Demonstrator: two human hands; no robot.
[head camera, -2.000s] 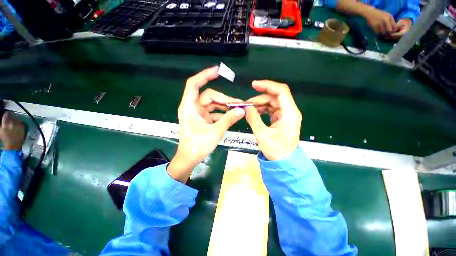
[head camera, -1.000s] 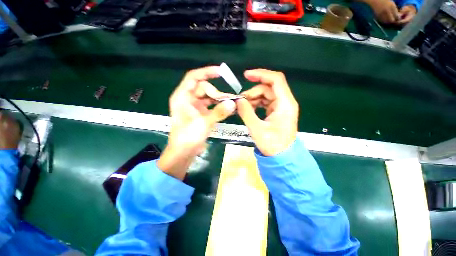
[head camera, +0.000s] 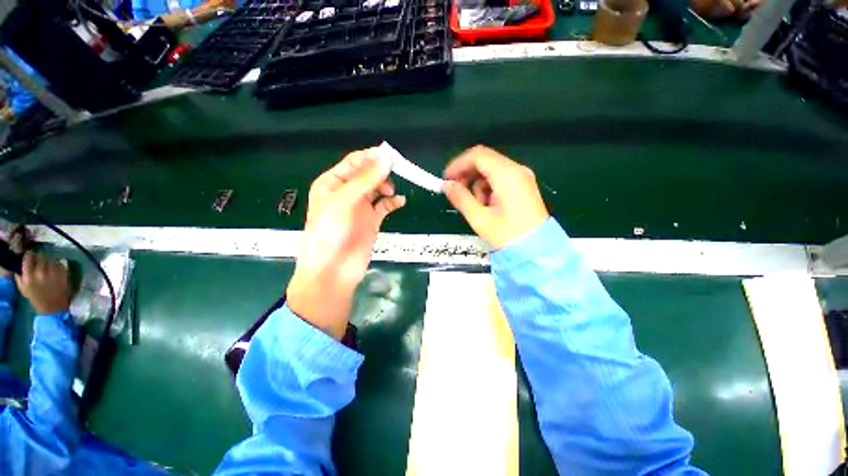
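Note:
A small white strip (head camera: 411, 171) is stretched between my two hands above the green belt. My left hand (head camera: 344, 204) pinches its upper left end at the fingertips. My right hand (head camera: 502, 197) is at its lower right end, thumb and forefinger closed on it. I cannot tell whether a small circuit board is hidden in my left fingers. A long stack of white sheets with yellow edges (head camera: 465, 372) lies between my forearms.
Small circuit boards (head camera: 288, 201) lie on the belt (head camera: 595, 149) at left, beyond the white rail (head camera: 669, 253). A phone (head camera: 244, 344) is partly under my left sleeve. A second sheet stack (head camera: 790, 372) lies right. Black trays (head camera: 353, 46) and a red bin (head camera: 502, 20) stand across. A neighbour's hands are at left.
My hands have moved apart, and the white strip now spans between them instead of standing up from my left forefinger. The flat piece pinched between my thumbs is no longer visible.

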